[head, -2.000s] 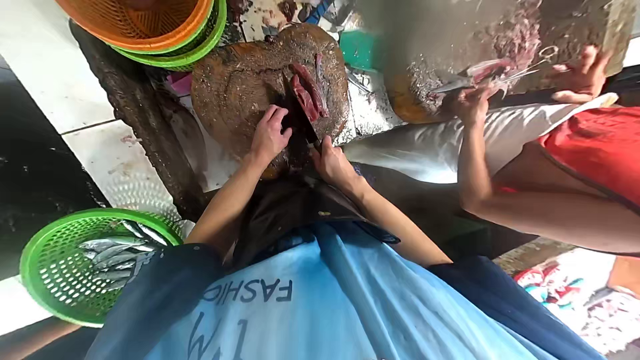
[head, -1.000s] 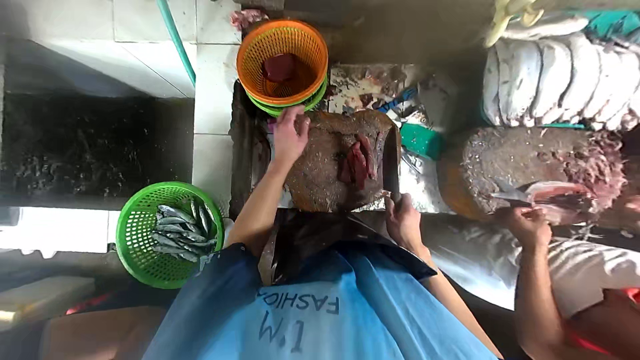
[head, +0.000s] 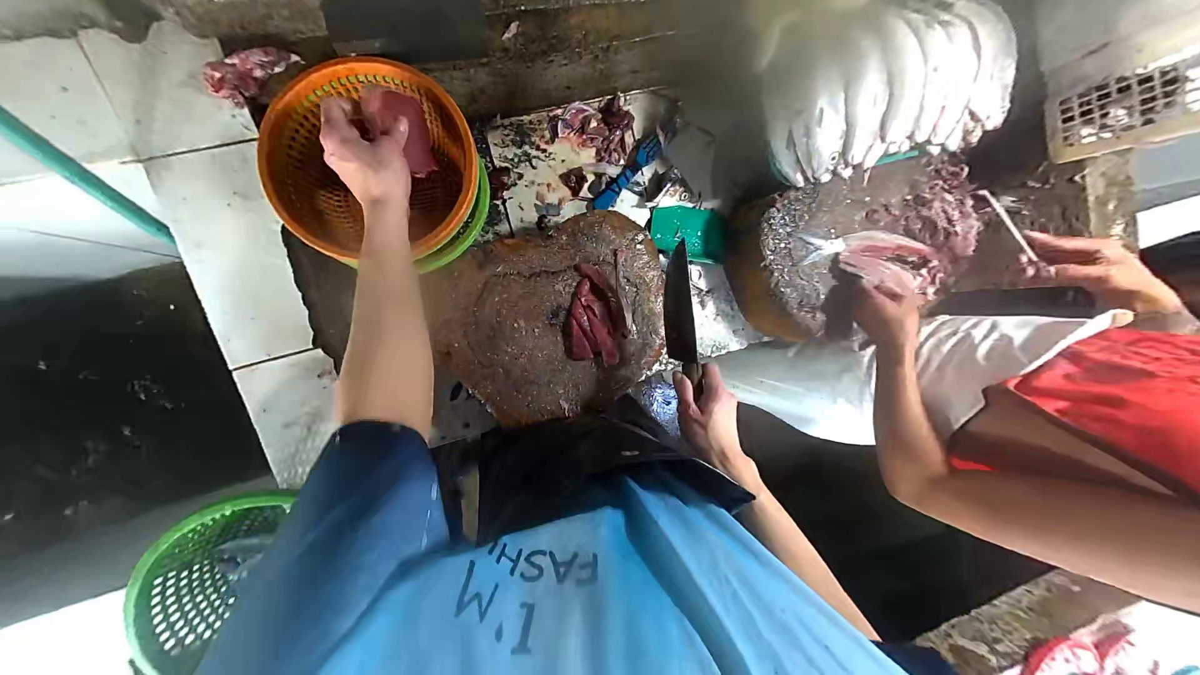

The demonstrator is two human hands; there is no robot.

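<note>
My left hand (head: 366, 155) is inside an orange plastic colander (head: 272, 178), beside a red piece of fish flesh (head: 412, 131); its fingers are blurred, and whether they grip anything is unclear. The colander sits in a green basket (head: 469, 230). My right hand (head: 710, 412) holds a knife (head: 679, 314) by its handle, the dark blade pointing away from me, just off the right edge of a round wooden chopping block (head: 506, 328). Dark red strips of fish flesh (head: 592, 319) lie on the block.
A co-worker's hands (head: 891, 314) hold an opened fish (head: 886, 258) over another block (head: 797, 216) at right. Whole silvery fish (head: 881, 84) lie behind it. A green block-like object (head: 689, 232) and scraps (head: 595, 127) lie between. A green basket (head: 159, 581) stands at lower left.
My left hand has moved from the chopping block to inside the orange colander. My right hand, with the knife, has moved to the right, off the block. The view has shifted.
</note>
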